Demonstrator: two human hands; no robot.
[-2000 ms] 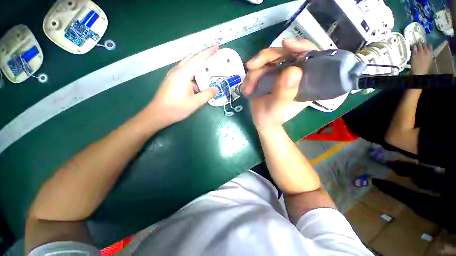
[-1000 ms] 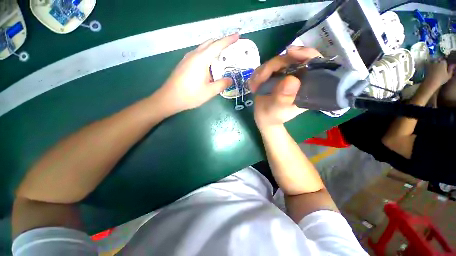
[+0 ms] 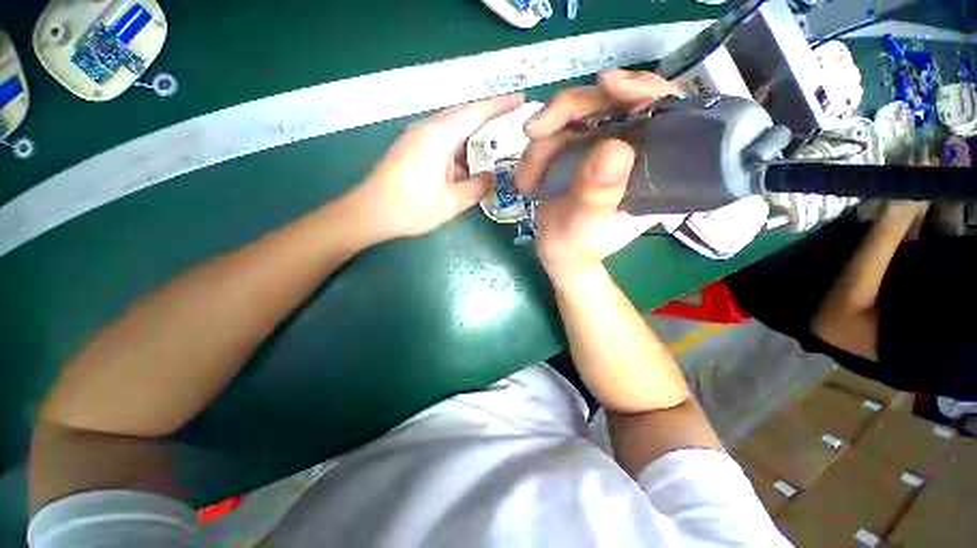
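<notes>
A white housing shell (image 3: pixel 501 137) lies on the green bench in front of me, open side up. A blue circuit board (image 3: pixel 504 193) sits in its lower part, with thin wires and a small round end piece at its near edge. My left hand (image 3: pixel 423 177) grips the shell's left side, thumb at the board. My right hand (image 3: pixel 595 177) is closed around a grey electric screwdriver (image 3: pixel 691 155), whose black cord runs right. The screwdriver and right hand cover the shell's right part; the bit tip is hidden.
A screw feeder (image 3: pixel 787 75) stands right of my hands, with white shells (image 3: pixel 729 227) beside it. More shells with boards (image 3: pixel 102 48) lie at upper left, beyond a pale strip (image 3: pixel 268 123). A neighbouring worker's arm (image 3: pixel 873 268) and blue wired parts (image 3: pixel 911 80) are at right.
The screwdriver has moved up and over the shell, covering more of it. My left hand stays on the shell. Another shell has come into view at the top, and the far-left shells have shifted in view.
</notes>
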